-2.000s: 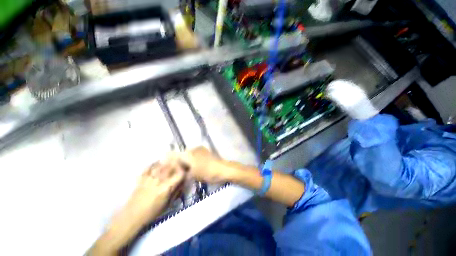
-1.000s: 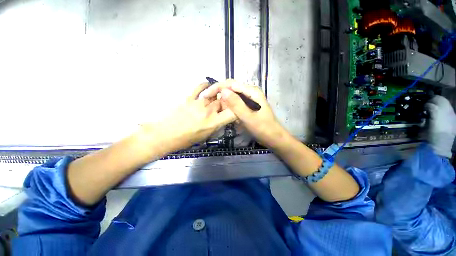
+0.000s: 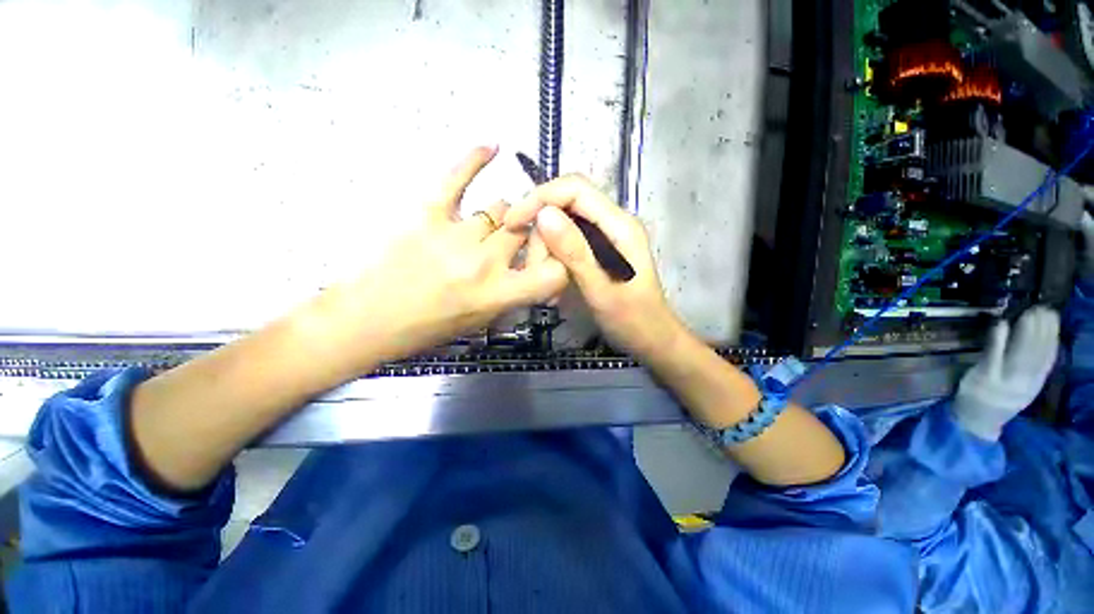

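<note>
My right hand [image 3: 606, 258] holds a slim black pen-shaped tool [image 3: 603, 250], its dark tip pointing up and left. My left hand [image 3: 480, 258] meets the right hand's fingertips in front of me. One left finger is raised apart, and a thin dark-yellow band circles another. Its other fingers are curled and partly hidden, so whether they hold anything cannot be told. Both hands are over the shiny metal plate [image 3: 702, 180]. A blue wrist strap [image 3: 756, 420] with a blue cord is on my right wrist.
A green power board [image 3: 882, 228] in a black carrier [image 3: 822, 240] lies to the right, with copper-orange chokes [image 3: 930, 70] and a grey heat sink [image 3: 996, 174]. A co-worker's white-gloved hand [image 3: 1008, 372] is at its near edge. A toothed chain [image 3: 648, 361] and silver rail [image 3: 540, 408] run before me.
Over two seconds the view has swung to look straight down. Since one second ago, a left finger has lifted away from the others. The co-worker's gloved hand has moved down and left, off the board.
</note>
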